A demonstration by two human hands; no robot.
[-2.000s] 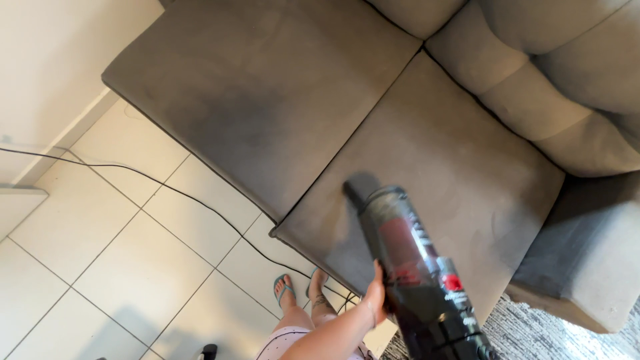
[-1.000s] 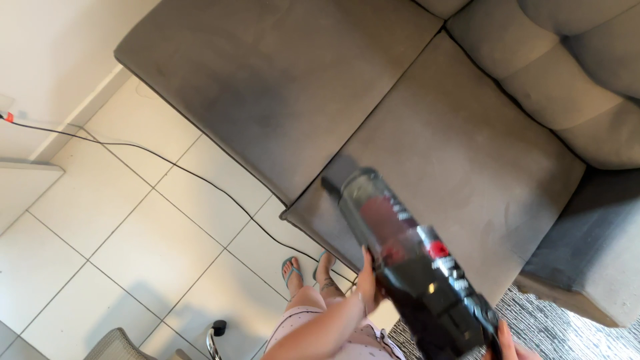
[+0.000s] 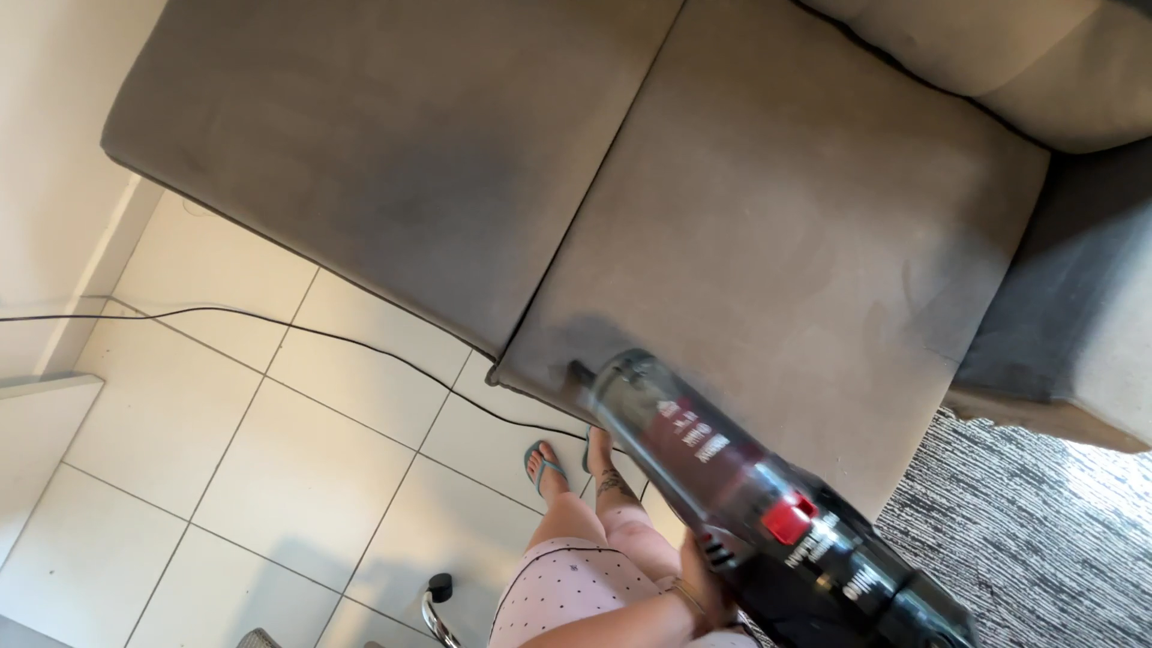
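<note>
A black handheld vacuum cleaner (image 3: 765, 504) with a clear dust canister and a red button slants over the front of the grey sofa seat cushion (image 3: 774, 234). Its dark nozzle (image 3: 580, 371) is at the cushion's front corner, close to the seam with the adjoining cushion (image 3: 378, 144); whether it touches the fabric cannot be told. My left hand (image 3: 706, 580) is wrapped around the underside of the vacuum's body, its fingers mostly hidden. My right hand is out of view.
A black power cord (image 3: 360, 342) crosses the white tiled floor (image 3: 306, 450) toward my feet. A chair's caster (image 3: 439, 587) stands at the bottom. A patterned rug (image 3: 1017, 522) lies right, below the sofa armrest (image 3: 1071, 288).
The nozzle has moved over the cushion toward its front corner and seam. My right hand, seen at the vacuum's rear a second ago, has left the view.
</note>
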